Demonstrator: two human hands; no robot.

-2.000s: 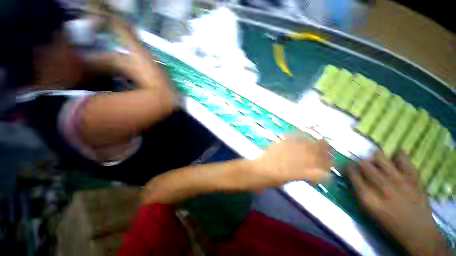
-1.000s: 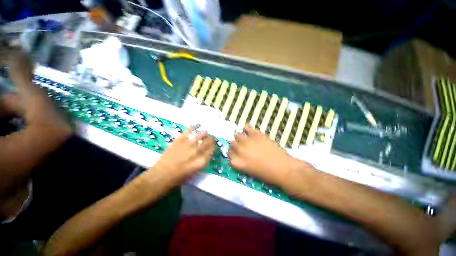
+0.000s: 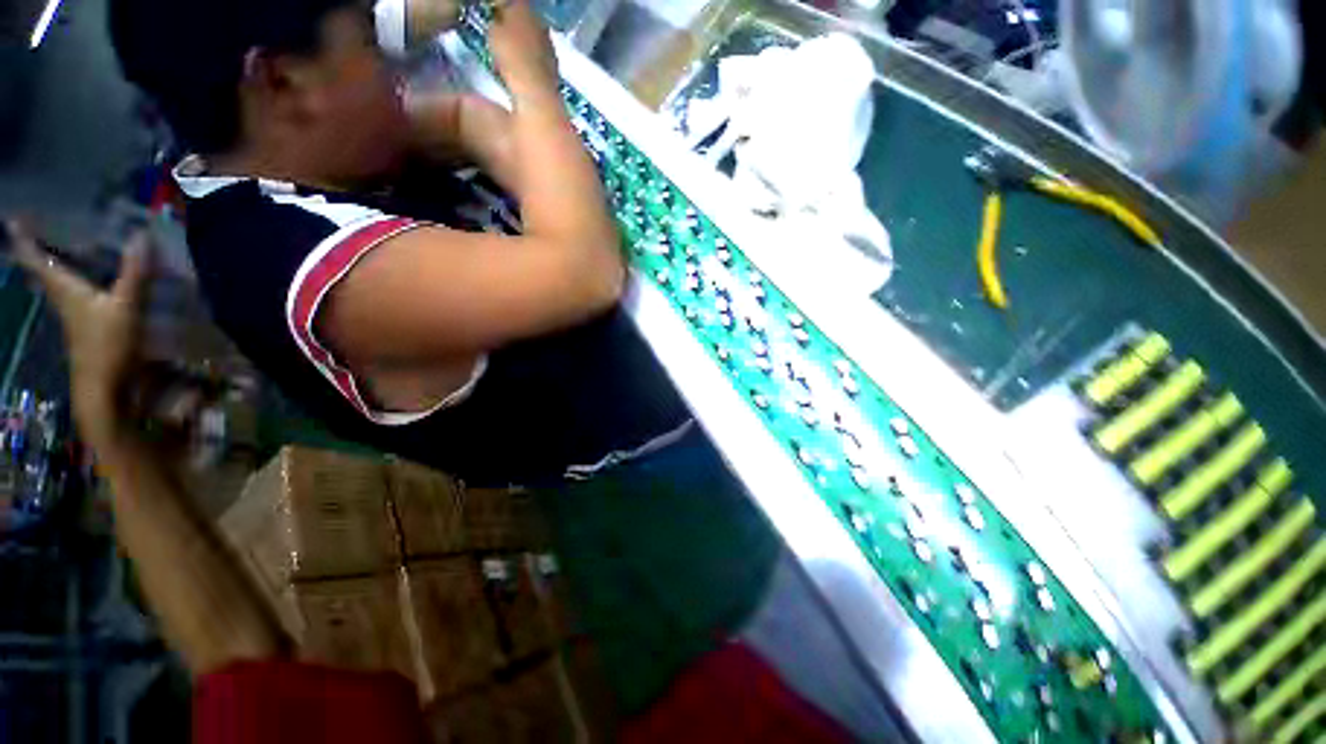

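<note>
My left hand [image 3: 96,313] is raised at the far left, away from the bench, slightly blurred, with its fingers apart and nothing seen in it. My right hand is out of the picture. A long green circuit board [image 3: 807,400] crowded with small parts runs diagonally from the upper middle to the lower right on a pale rail [image 3: 727,443]. Rows of yellow-and-black components [image 3: 1219,502] stand on a white sheet at the right, cut off by the picture's edge.
Yellow-handled cutters [image 3: 990,247] lie open on the green bench top [image 3: 931,175]. A white crumpled heap [image 3: 800,131] is beside the board. A neighbouring person [image 3: 436,291] in a dark shirt leans over the rail. Cardboard boxes [image 3: 342,531] stand below; a fan [image 3: 1163,73] is behind the bench.
The view has swung to the left. My left hand has left the board and is raised at the far left. My right hand, earlier over the board, has gone out of the picture.
</note>
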